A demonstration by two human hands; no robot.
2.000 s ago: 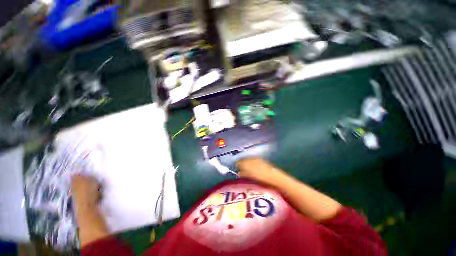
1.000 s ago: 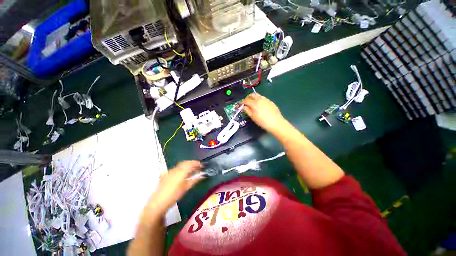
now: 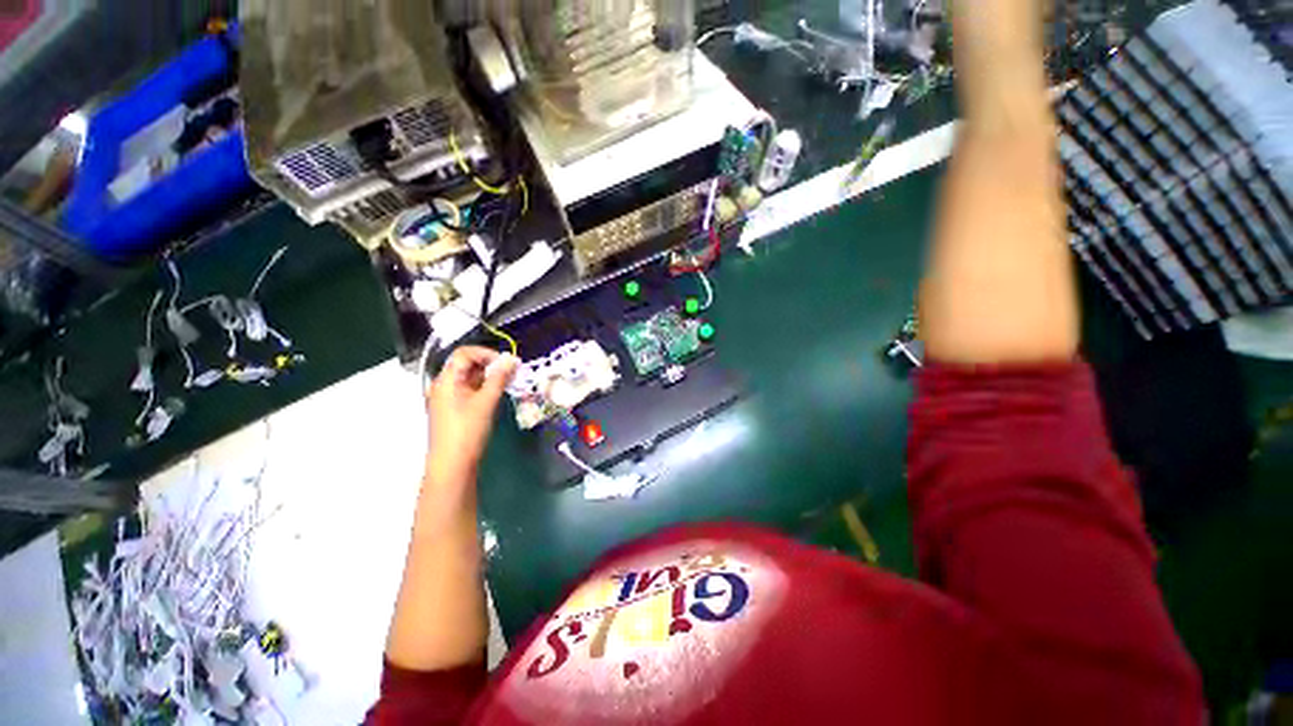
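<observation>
The black test jig (image 3: 652,416) lies on the green mat. It bears a white block (image 3: 570,372) at left, a green fixture board (image 3: 661,341) at right, green buttons (image 3: 633,289) and a red switch (image 3: 593,434). My left hand (image 3: 471,390) is at the jig's left end, thumb and fingers close together by a small white part; whether it grips it is unclear. A white output cable (image 3: 613,485) lies at the jig's front edge. My right forearm reaches up and away at right; the right hand is cut off by the top edge.
A white sheet (image 3: 348,468) with a tangled pile of charger boards (image 3: 163,610) lies left. Behind the jig stand a bench meter (image 3: 645,227) and a vented metal box (image 3: 372,149). A blue bin (image 3: 149,170) is upper left. A striped stack (image 3: 1184,170) is far right.
My right hand has left the fixture board and gone up out of the picture. My left hand has moved up to the jig's left end. The cable bundle across the jig is gone from there.
</observation>
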